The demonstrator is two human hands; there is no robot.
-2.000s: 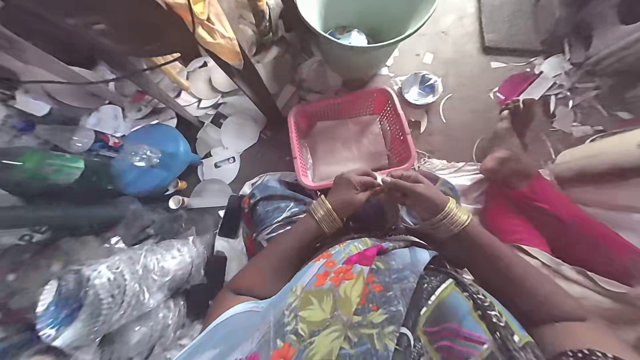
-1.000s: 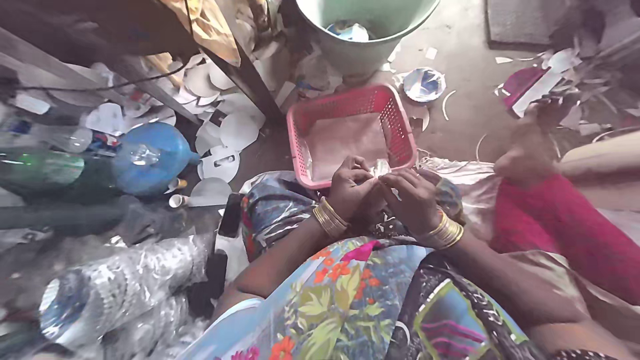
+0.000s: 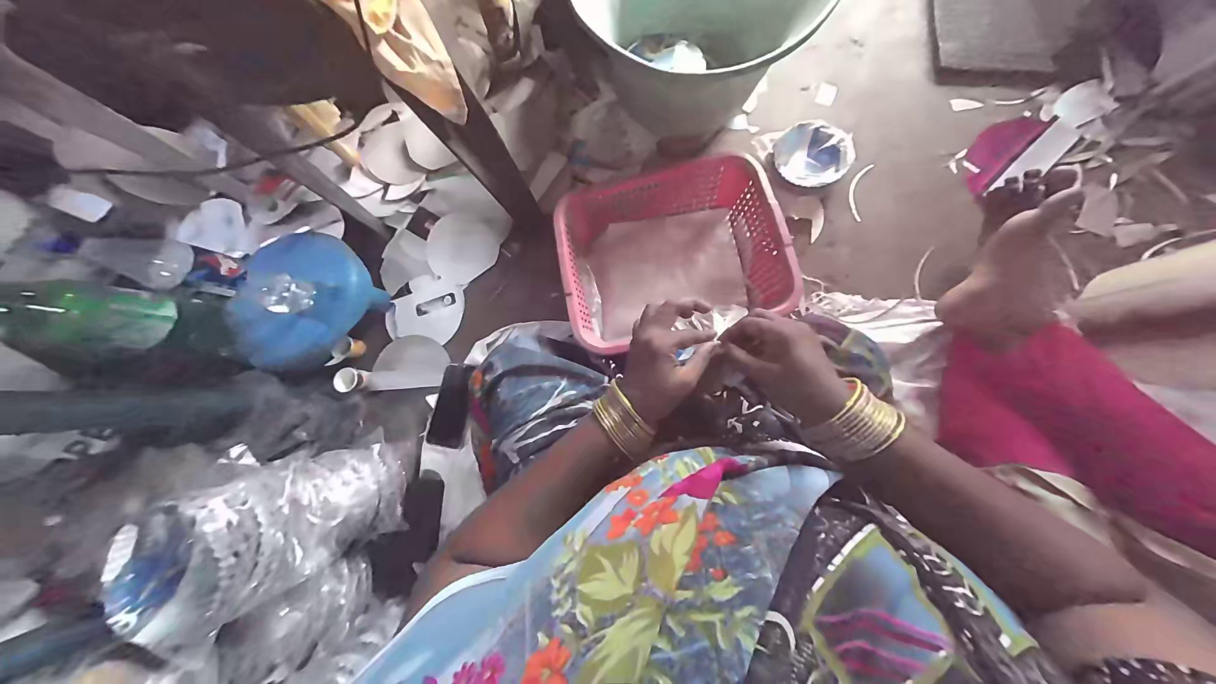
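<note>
My left hand [image 3: 668, 359] and my right hand [image 3: 774, 361] meet over my lap, at the near edge of a red perforated plastic basket [image 3: 567, 285]. Between my fingertips is a small, crumpled whitish piece [image 3: 727, 319], thin like film or paper; what it is exactly cannot be told. Both hands pinch it, and the fingers partly cover it. Gold-coloured bangles are on both wrists. A flat pale sheet [image 3: 665, 256] lies in the basket.
A pale green bucket [image 3: 665, 100] stands beyond the basket, a foil-like bowl [image 3: 813, 154] to its right. Paper discs [image 3: 463, 249], a blue round container [image 3: 299, 299], a green bottle [image 3: 85, 318] and plastic-wrapped stacks [image 3: 275, 532] lie left. Another person's foot [image 3: 1016, 256] is at right.
The whitish piece shows more between my fingers than two seconds ago. My left fingers have spread and lifted somewhat. The other person's foot has shifted.
</note>
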